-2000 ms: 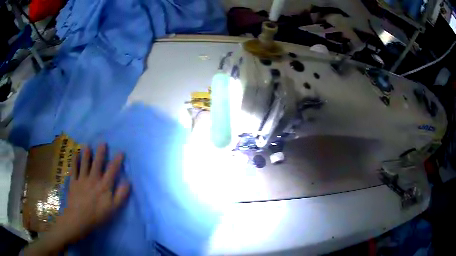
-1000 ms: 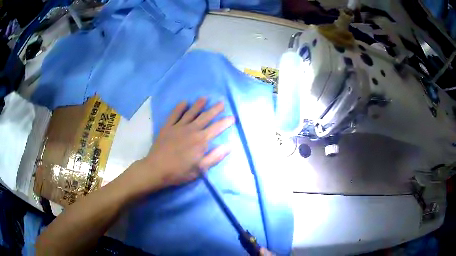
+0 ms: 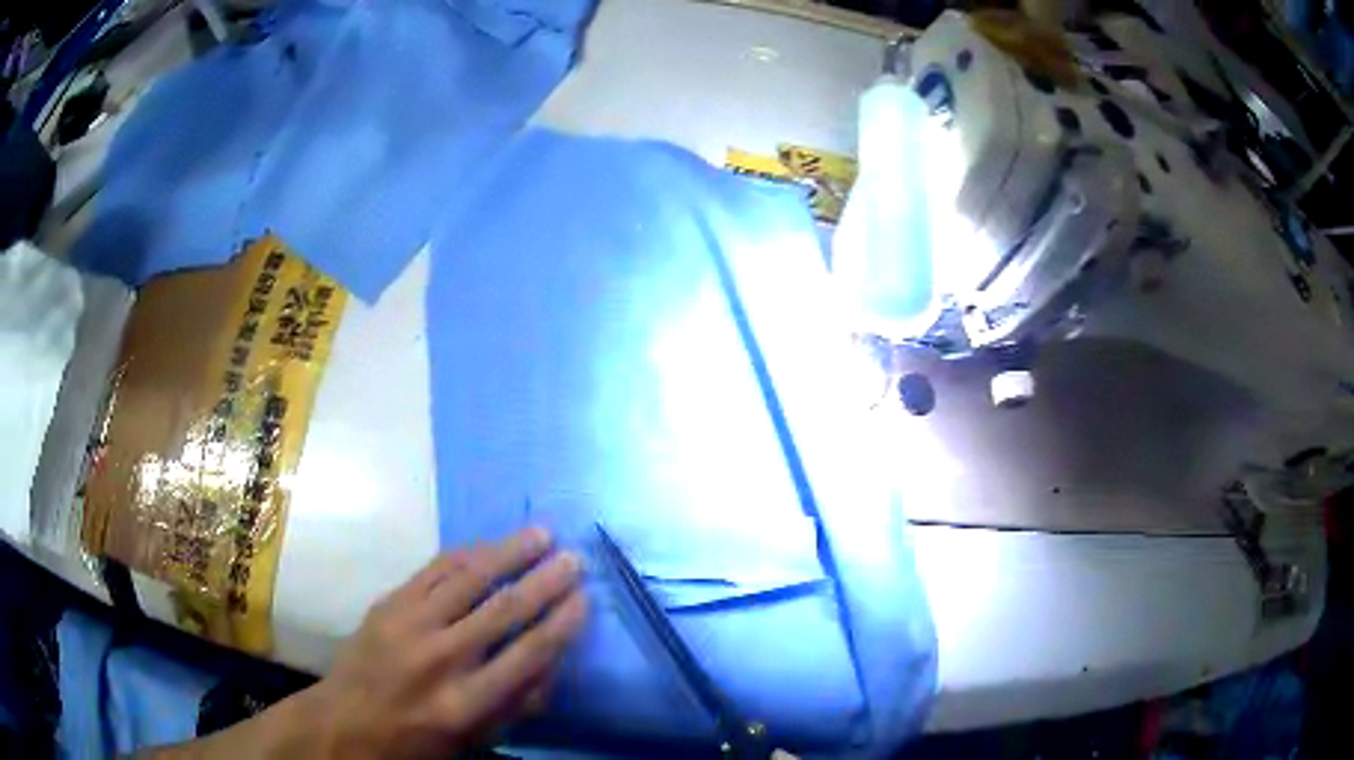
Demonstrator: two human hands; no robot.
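Note:
A light-blue garment panel (image 3: 550, 327) lies flat in front of me, left of the sewing machine needle area, with a narrow folded strip running down its right side and a short dark slit or fold near its lower part. My left hand (image 3: 460, 639) rests on the panel's lower left edge, fingers extended, holding nothing. The dark scissors (image 3: 653, 624) lie over the lower panel, blades pointing up and left, pivot near the bottom edge. My right hand (image 3: 784, 754) is almost wholly cut off; only a fingertip shows beside the scissors' pivot. The handles are out of view.
The cream-white sewing machine head (image 3: 1025, 193) and glaring pale-green lamp (image 3: 888, 208) stand right of the panel. Taped cardboard (image 3: 186, 416) lies left, beside a white stack (image 3: 37, 386). More blue cloth (image 3: 334, 149) lies at upper left. Yellow printed tape (image 3: 824, 175) is behind the panel.
My left hand has moved from the panel's middle down to its lower left edge. The panel came right, toward the machine, and a slit or fold now shows beside the blades.

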